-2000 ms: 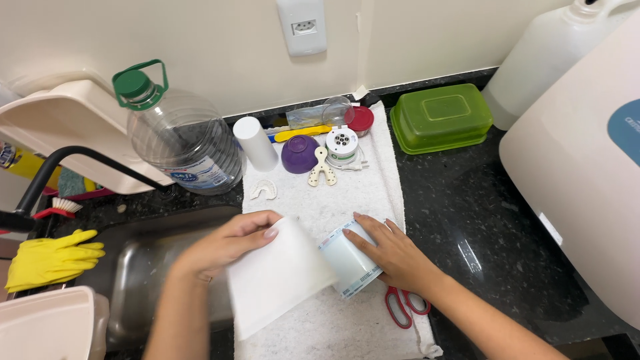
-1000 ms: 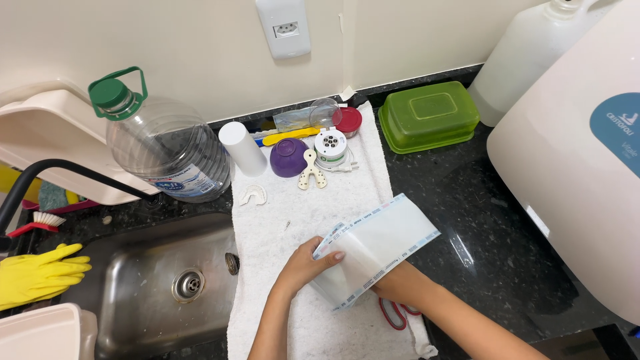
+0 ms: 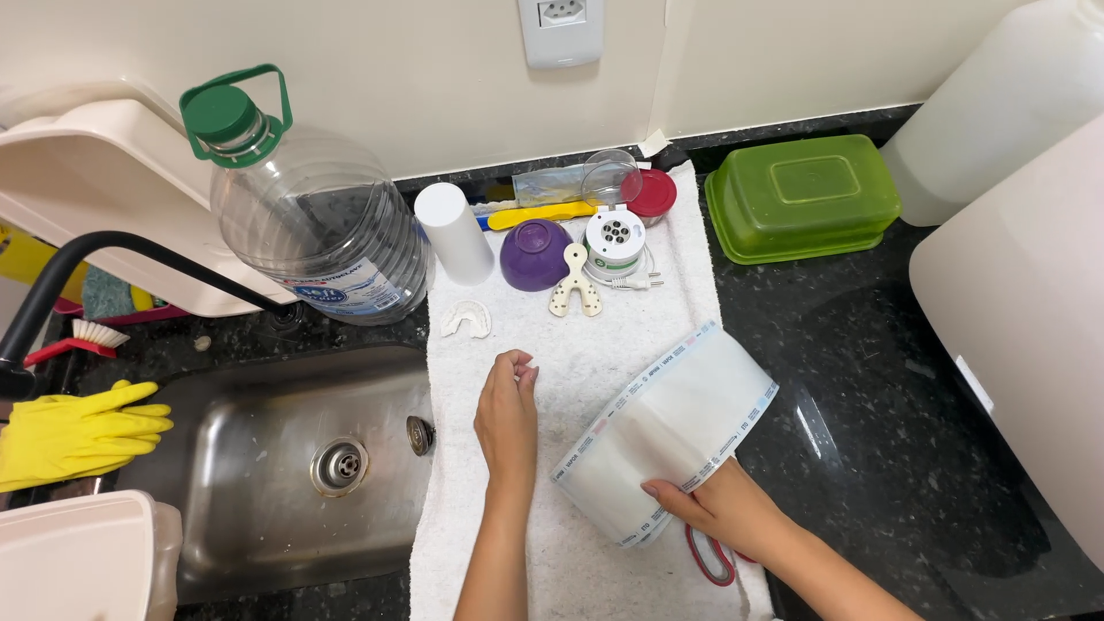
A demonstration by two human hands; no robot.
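Note:
My right hand (image 3: 733,504) grips a sterilization pouch (image 3: 668,427) by its lower edge, thumb on top and fingers beneath. To the left of the pouch, my left hand (image 3: 507,405) hovers above the white towel (image 3: 483,535), fingers loosely curled with nothing in them. Red-handled scissors (image 3: 714,556) lie partly hidden beside the right hand. Farther up the towel are a white dental cast or impression (image 3: 467,319), a perforated impression tray (image 3: 575,289), a purple rubber bowl (image 3: 535,254), a white cylinder (image 3: 454,233), a yellow spatula (image 3: 539,215) and a round white device with a plug (image 3: 615,240).
A steel sink (image 3: 267,483) with a black faucet (image 3: 129,241) lies left, yellow rubber gloves (image 3: 82,431) at its edge. Behind stands a large clear water bottle (image 3: 319,216). A green plastic container (image 3: 802,197) and a big white appliance (image 3: 1026,345) are at the right.
My left hand has let go of the pouch and moved away to the left. My right hand now holds the pouch by itself. Two seconds ago a white sheet was in my left hand.

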